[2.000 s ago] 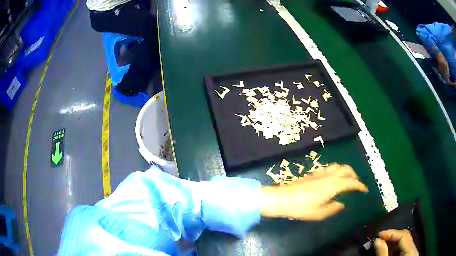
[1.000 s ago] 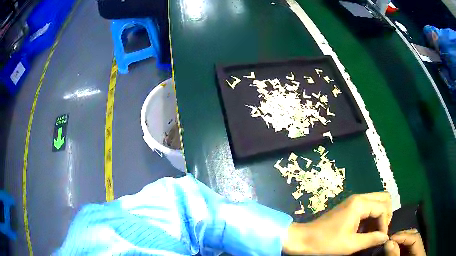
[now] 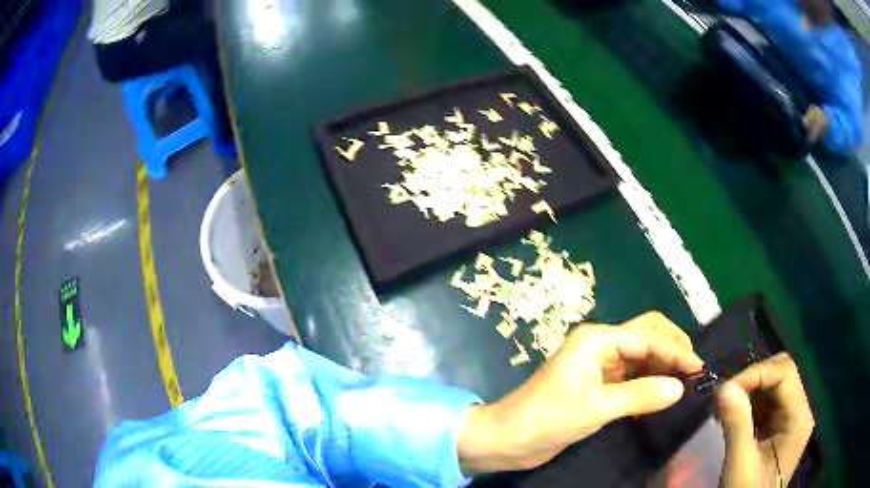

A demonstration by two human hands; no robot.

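Note:
My left hand (image 3: 611, 386) reaches in from the lower left, thumb and forefinger pinched together over the end of a dark work tray (image 3: 756, 329). My right hand (image 3: 768, 415) is beside it at the lower right, fingertips close to the left ones. A small dark part (image 3: 704, 381) with a bit of red shows between the two hands; which fingers grip it is hard to tell. A thin dark wire runs down by my right fingers. Part of a pale glossy sheet (image 3: 692, 462) shows below the hands.
A shallow black tray (image 3: 367, 233) holds a heap of cream pieces (image 3: 448, 181). Another heap (image 3: 548, 295) lies on the green bench beside my left hand. A white bin (image 3: 229, 248) and a blue stool (image 3: 172, 110) stand left. A person in blue (image 3: 830, 71) works across the bench.
The view has shifted, so the tray and heaps sit further left. My left hand moved from over the loose heap to meet my right hand. More of the work tray shows.

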